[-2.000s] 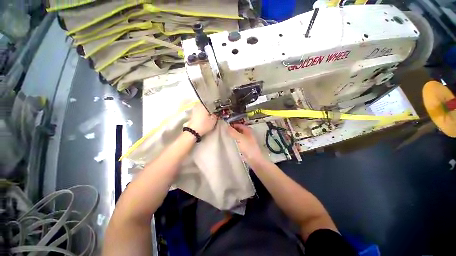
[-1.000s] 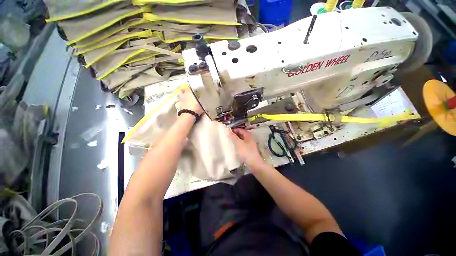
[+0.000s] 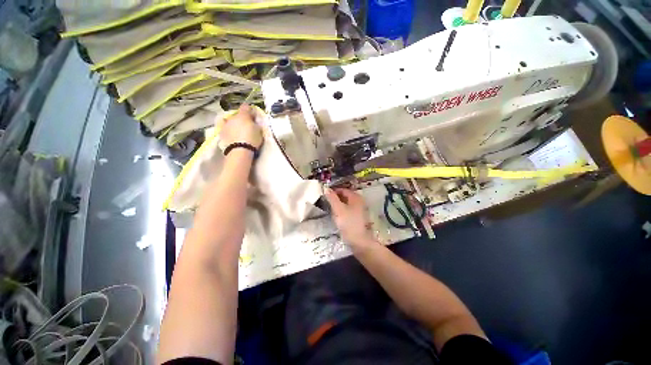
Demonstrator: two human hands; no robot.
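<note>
The beige canvas panel (image 3: 275, 187) lies on the white machine bed left of the needle, with yellow binding along its upper left edge. My left hand (image 3: 243, 128) grips the panel near that bound edge, behind the machine head's left end. My right hand (image 3: 347, 209) pinches the panel's near corner just in front of the presser foot (image 3: 325, 173). The yellow binding tape (image 3: 428, 172) runs from the right across the bed to the needle area of the sewing machine (image 3: 457, 85). Exactly where the tape meets the cloth is too small to tell.
Dark-handled scissors (image 3: 401, 208) lie on the bed right of my right hand. Folded yellow-edged bags (image 3: 153, 43) are stacked behind left. Loose straps (image 3: 78, 328) lie lower left. An orange-yellow tape reel (image 3: 627, 153) stands far right. A blue bin (image 3: 389, 18) is behind the machine.
My left hand has moved away from the needle, back and left, and the panel has shifted the same way off my lap. My right hand stays near the needle, now at the panel's corner.
</note>
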